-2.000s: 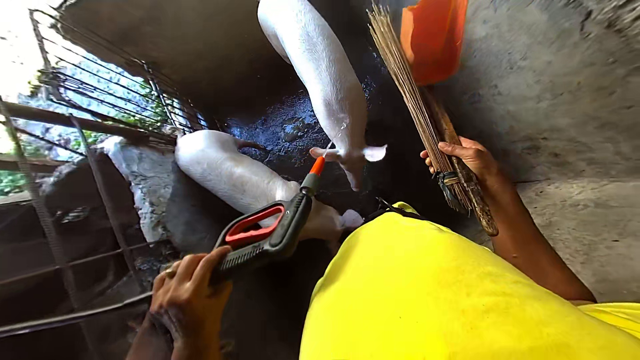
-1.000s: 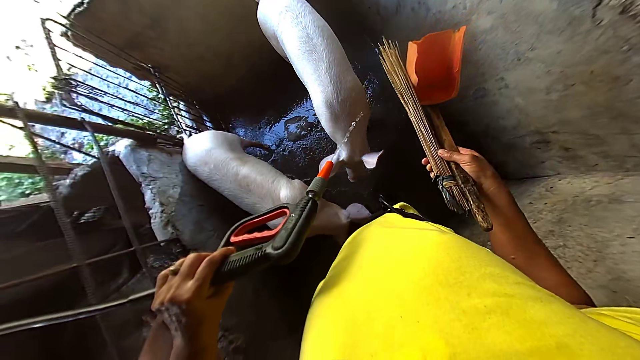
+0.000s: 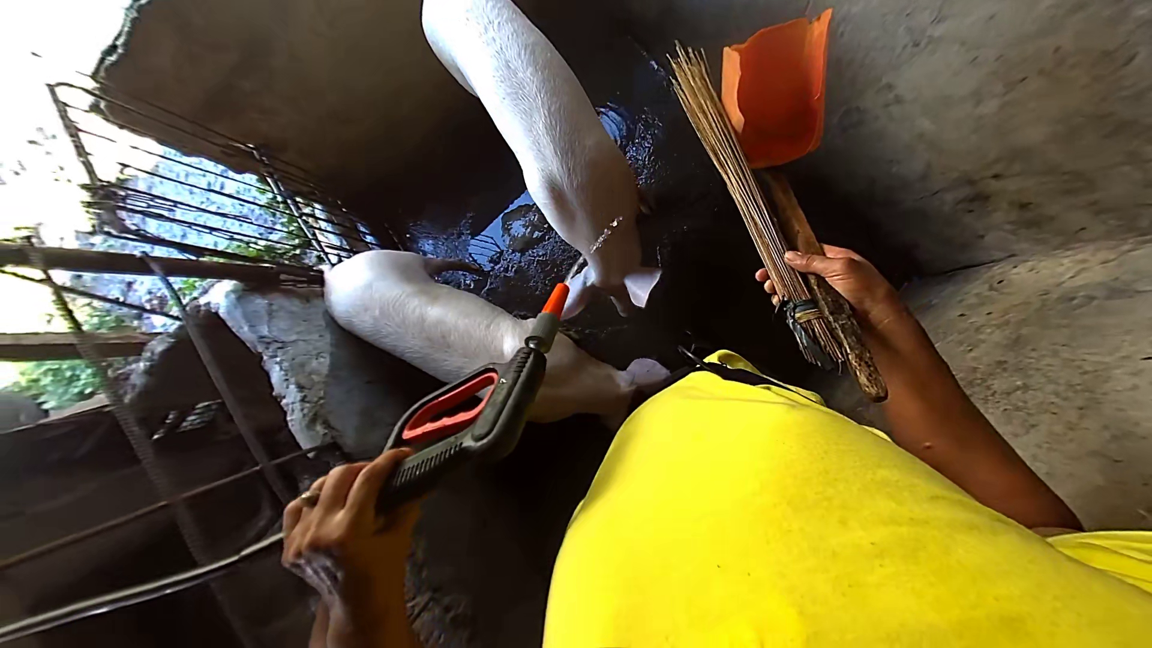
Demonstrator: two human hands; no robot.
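My left hand point(image 3: 346, 522) is closed around the rear of a black and red spray gun point(image 3: 468, 418) with an orange nozzle tip, and a hose runs off to the left from it. The nozzle points up toward the head of a white pig point(image 3: 567, 135), with water spray near its neck. A second white pig point(image 3: 423, 310) stands beside the gun, its head partly hidden by my yellow shirt. My right hand point(image 3: 841, 279) holds a stick broom point(image 3: 738, 180) together with the wooden handle of an orange scoop point(image 3: 778, 90), both with their far ends upward.
Metal bars point(image 3: 207, 211) and a broken concrete wall edge point(image 3: 279, 351) stand at the left. Wet, dark floor point(image 3: 522, 238) with puddles lies around the pigs. A concrete wall point(image 3: 972, 135) rises at the right. My yellow shirt point(image 3: 765, 504) fills the lower middle.
The upper pig's head has shifted left, toward the nozzle tip. Both of my hands keep hold of the same things, and the scoop has turned a little beside the broom.
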